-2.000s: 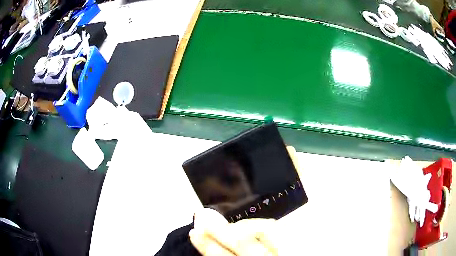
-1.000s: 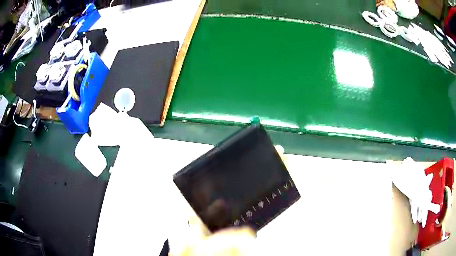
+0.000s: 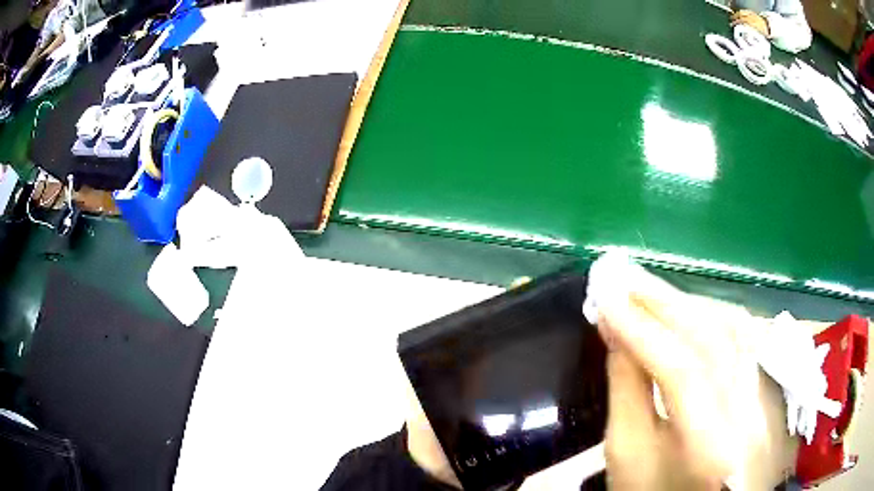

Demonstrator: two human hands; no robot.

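A black touch-panel unit (image 3: 508, 374) is held tilted over the white sheet, its glossy face up, with faint icons and light reflections near its lower edge. My left hand (image 3: 424, 436) holds it from below and at its left side. Most of that hand is hidden behind the unit, and a fingertip shows at the top edge. My right hand (image 3: 680, 384) is slightly blurred and pinches a white cloth (image 3: 606, 278) at the unit's upper right corner.
A green conveyor belt (image 3: 517, 144) crosses beyond the sheet. At left are a blue tape dispenser (image 3: 182, 163), a white bottle (image 3: 216, 230) with a round top, and black mats (image 3: 287, 144). At right, white wipes (image 3: 800, 384) lie beside a red dispenser (image 3: 836, 403). Another person's hand (image 3: 752, 21) is near white rings.
My right hand has come into view with the white cloth and is at the unit. The unit has moved right and turned slightly. The other person's hand is nearer the rings.
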